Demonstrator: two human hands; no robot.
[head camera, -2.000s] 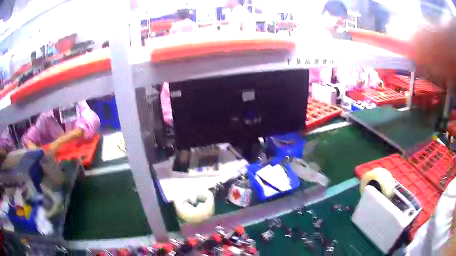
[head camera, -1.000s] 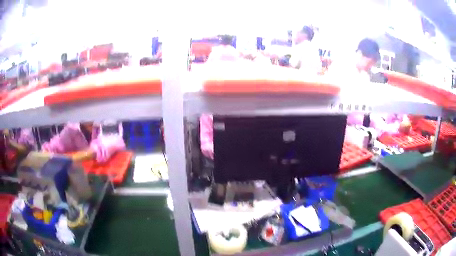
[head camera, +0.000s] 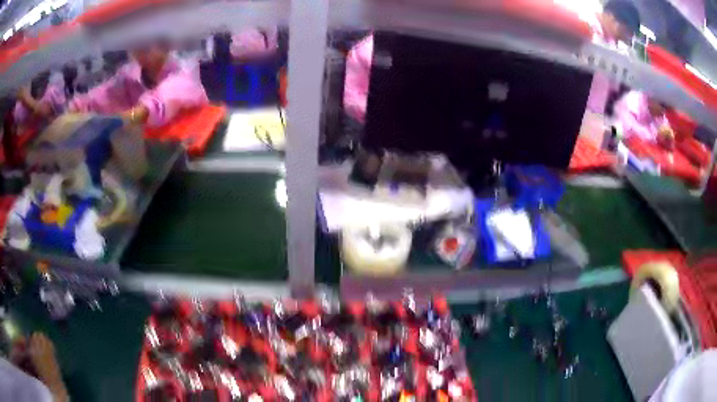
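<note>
A red tray (head camera: 148, 369) lies at the bottom centre, filled with rows of small dark pieces and silver clips, blurred by motion. My left hand (head camera: 43, 363) is at the lower left edge, left of the tray and apart from it. It is partly cut off and blurred, so I cannot tell whether it holds anything. My right hand is out of the picture; a white sleeve (head camera: 693, 383) shows at the lower right corner.
Loose clips (head camera: 554, 338) lie right of the tray, before a tape dispenser (head camera: 648, 341). Behind stand a tape roll (head camera: 376, 247), a blue bin (head camera: 489, 243), a black monitor (head camera: 472, 102) and a grey post (head camera: 303, 157). Another blue bin (head camera: 59, 235) is at left. Pink-sleeved people work behind.
The view has tilted down, bringing the filled tray and my left hand into the picture. A blurred skin-coloured shape at the upper right two seconds ago is gone.
</note>
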